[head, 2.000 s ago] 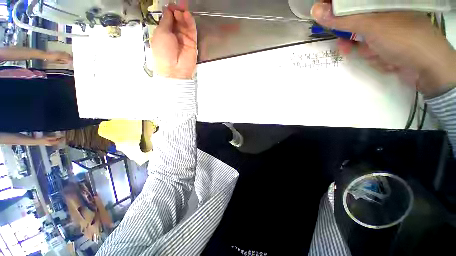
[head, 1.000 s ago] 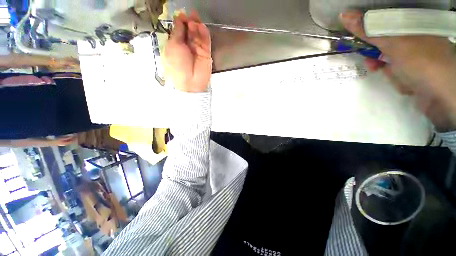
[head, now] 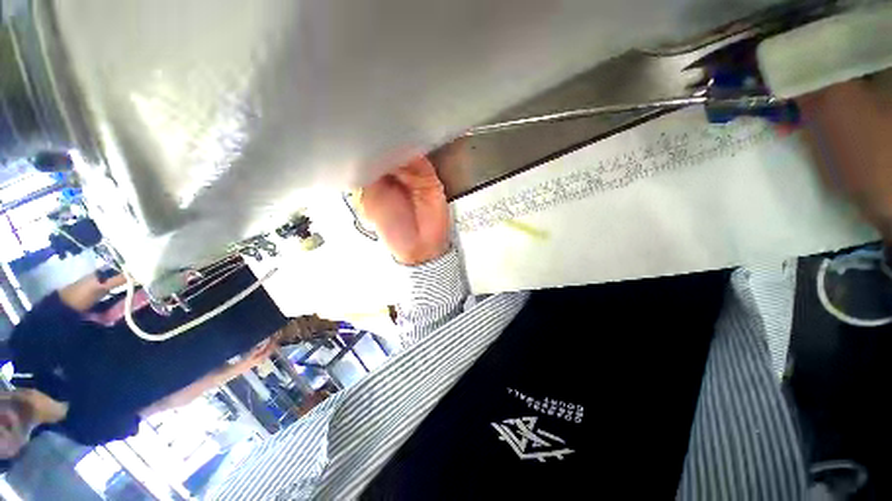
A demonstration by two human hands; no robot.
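Note:
The cream-white sewing machine head (head: 284, 88) fills the top left, very close to the camera. My left hand (head: 406, 213) is palm up beside it over the white table; its fingertips are hidden behind the head, so any hold cannot be seen. My right hand (head: 849, 147) is blurred at the right edge, around the end of a blue-handled screwdriver (head: 738, 100). The long metal shaft points left under the head; its tip is hidden. A white bar partly covers this hand.
The white table (head: 626, 235) carries a printed ruler scale and a faint yellow mark. A person in dark clothes (head: 83, 362) is at the left, beyond the thread guides. A clear round cup (head: 856, 289) is at the right edge, below the table.
The view has tilted and moved closer to the machine head, which now covers my left fingertips. The yellow pieces at the table's left are no longer clearly visible. The screwdriver stays at my right hand.

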